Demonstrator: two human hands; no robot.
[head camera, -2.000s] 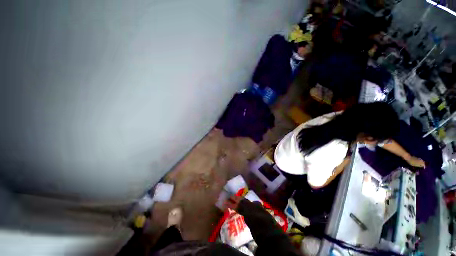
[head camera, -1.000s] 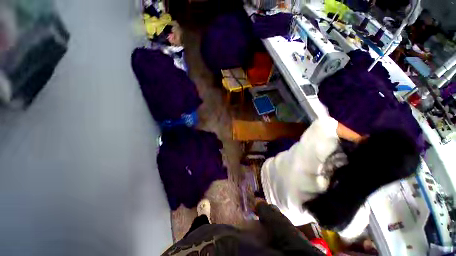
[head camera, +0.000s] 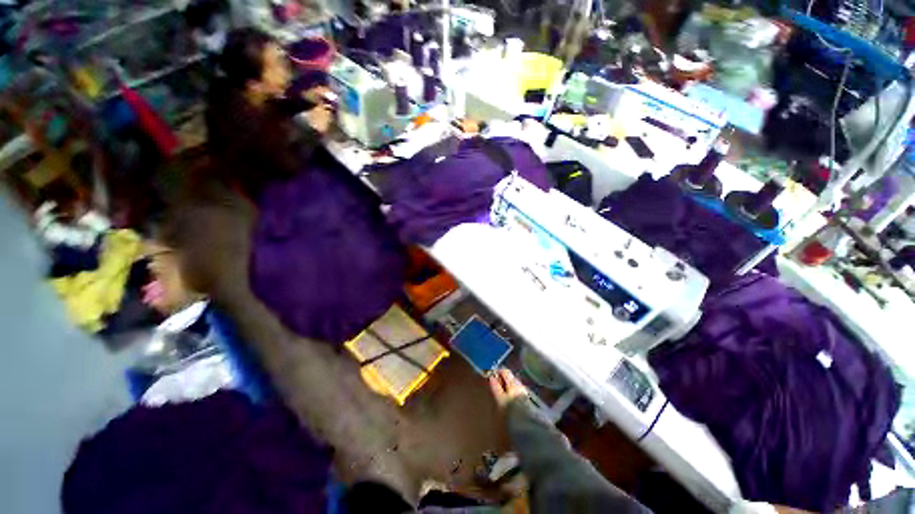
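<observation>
My right hand (head camera: 506, 387), small and slightly blurred, reaches up from a dark grey sleeve at the bottom centre. It looks empty, with fingers extended, just below a blue pedal-like panel (head camera: 481, 344) under the table. My left hand is not in view. A white sewing machine (head camera: 597, 256) with a dark display stands on the white table (head camera: 502, 291). A large heap of dark purple garments (head camera: 783, 381) with a small white tag lies right of it. Another purple heap (head camera: 451, 186) lies beyond the machine.
A yellow-framed stool (head camera: 397, 353) stands left of the table. A round purple heap (head camera: 323, 251) is behind it, and a dark purple pile (head camera: 201, 457) is at lower left. A person in dark clothes (head camera: 251, 125) works at upper left. Brown floor (head camera: 301, 376) runs between the piles.
The view has swung right and moved forward along the aisle. The person in white has left view. The machine, stool and purple heaps appear nearer. My right hand shows more clearly.
</observation>
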